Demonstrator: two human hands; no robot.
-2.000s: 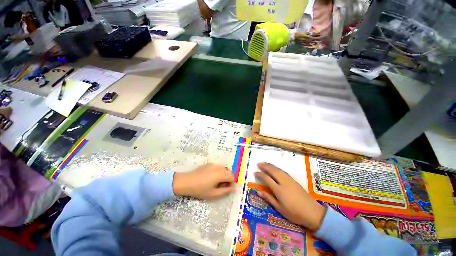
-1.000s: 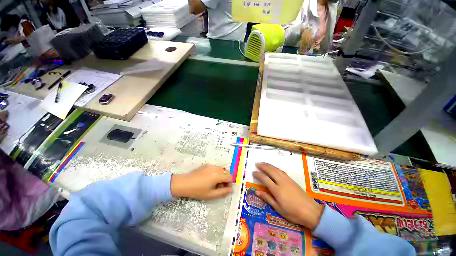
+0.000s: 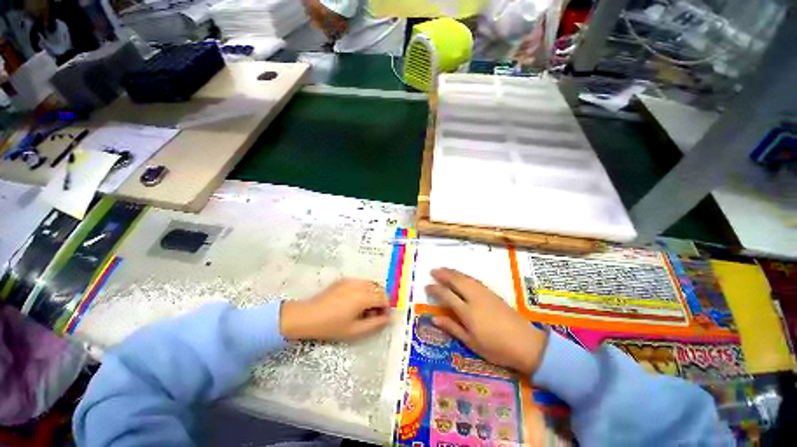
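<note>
My left hand [image 3: 339, 311] rests loosely curled on the grey printed sheet [image 3: 262, 262], beside the colour bars [image 3: 399, 269]. I see nothing held in it, though the inside of the fingers is hidden. My right hand [image 3: 485, 321] lies palm down with fingers apart on the colourful printed card sheet [image 3: 476, 410] and its white patch, holding nothing. The hands are apart, on either side of the seam between the sheets. A thin pale stick, maybe a pen [image 3: 428, 239], lies near the tray's edge.
A white tray [image 3: 524, 166] sits on a wooden board [image 3: 507, 236] beyond my hands. A green conveyor [image 3: 332, 144] runs behind. A board at left [image 3: 205, 140] bears a small dark unit [image 3: 154, 175] and a black crate [image 3: 175, 72]. A yellow-green fan [image 3: 439, 52] and people stand beyond.
The whole view has shifted, so the scene sits slightly further left and higher. My hands keep nearly the same places on the sheets.
</note>
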